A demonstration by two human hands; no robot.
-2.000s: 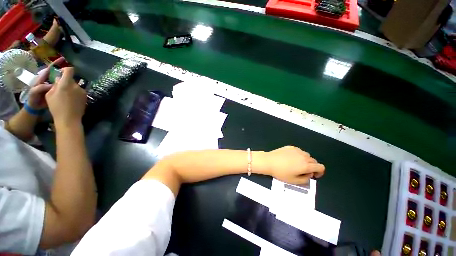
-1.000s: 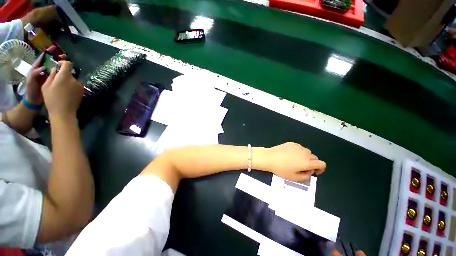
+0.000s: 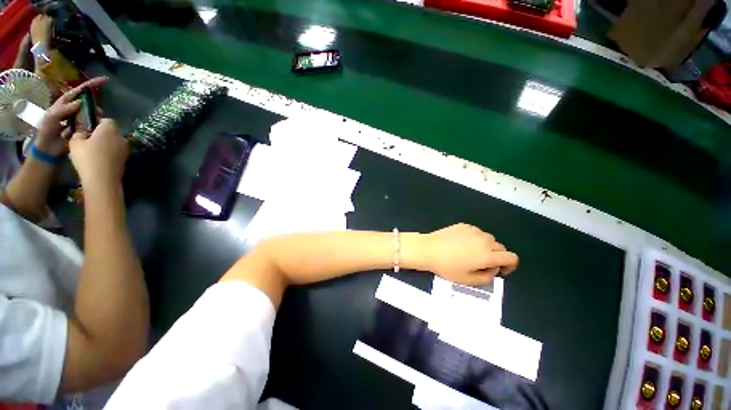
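My left hand [image 3: 469,255], bare with a beaded bracelet on the wrist, rests with curled fingers on the upper edge of a white sticker sheet [image 3: 471,312] with a grey block. Its fingertips are hidden, so I cannot tell whether it grips the sheet. White backing strips [image 3: 517,356] lie under and beside the sheet. A dark glossy rectangle [image 3: 433,352] lies across them. My right hand is out of the picture.
Spare white sheets [image 3: 308,180] and a dark smartphone [image 3: 218,176] lie left. A foam tray [image 3: 633,320] with red-and-black modules stands right. Beyond the pale edge, a green belt [image 3: 433,88] carries a phone unit [image 3: 316,62]. A neighbour's hands [image 3: 96,152] hold a device.
My right hand and the dark tweezers at the bottom edge have left the picture. The phone unit has moved right along the belt. My left hand has stayed nearly still.
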